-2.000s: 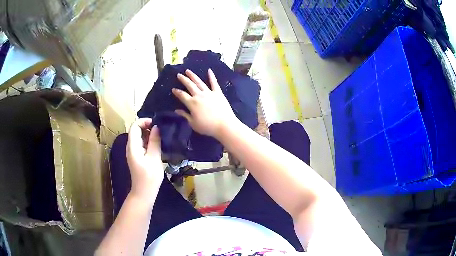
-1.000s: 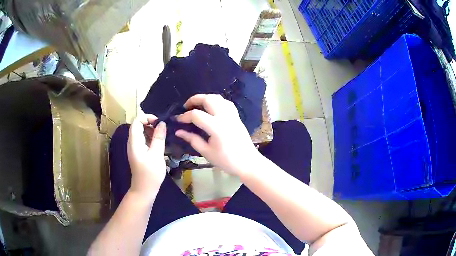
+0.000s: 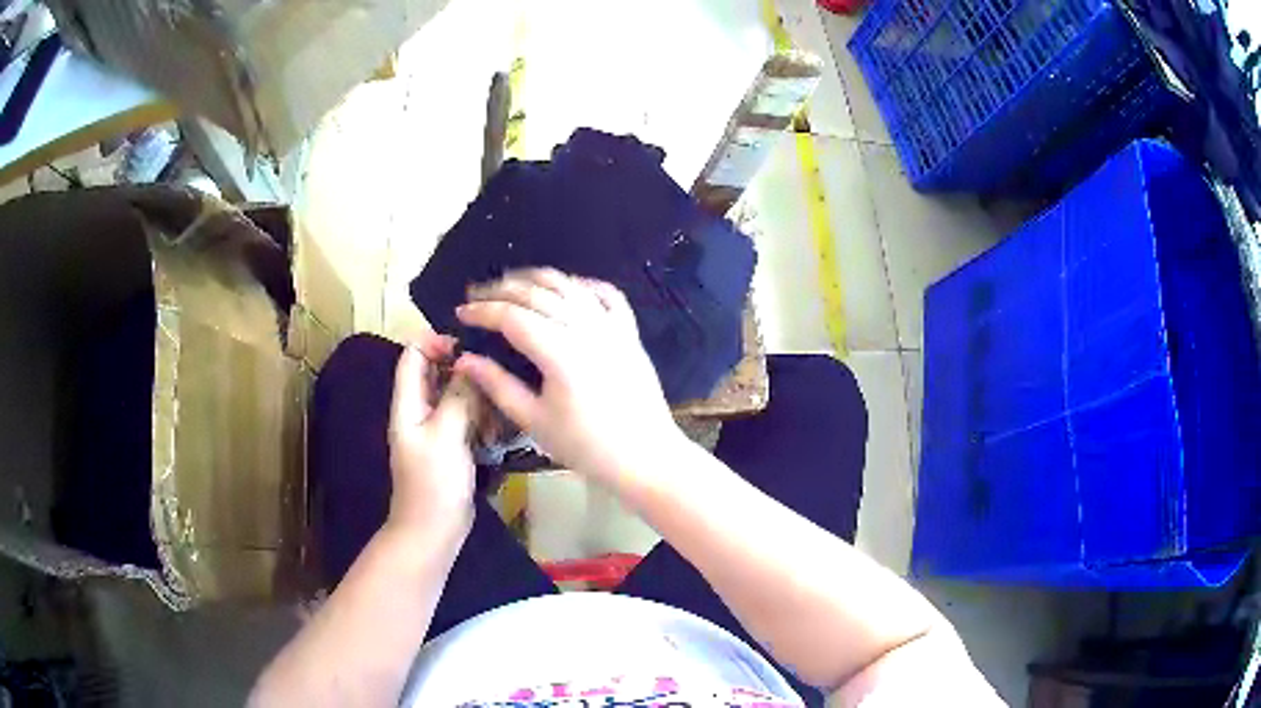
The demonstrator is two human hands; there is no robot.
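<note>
A heap of flat navy-black pouch pieces [image 3: 595,221] lies on the wooden chair [image 3: 747,380] in front of me. My left hand [image 3: 436,443] is at the heap's near left edge, thumb and fingers closed on a small dark pouch piece [image 3: 454,356]. My right hand [image 3: 560,367] is beside it over the near left part of the heap, its fingers curled and slightly blurred at the same piece. The piece is mostly hidden between the hands, and its shape cannot be made out.
An open cardboard carton [image 3: 228,415] stands at the left, a taped carton [image 3: 277,62] at upper left. A blue bin [image 3: 1037,387] is at the right, a slatted blue crate [image 3: 1010,90] at upper right. A red stool [image 3: 588,570] shows between my legs.
My right hand has come off the top of the heap to my left hand, and both are now at the small piece. The view has shifted slightly.
</note>
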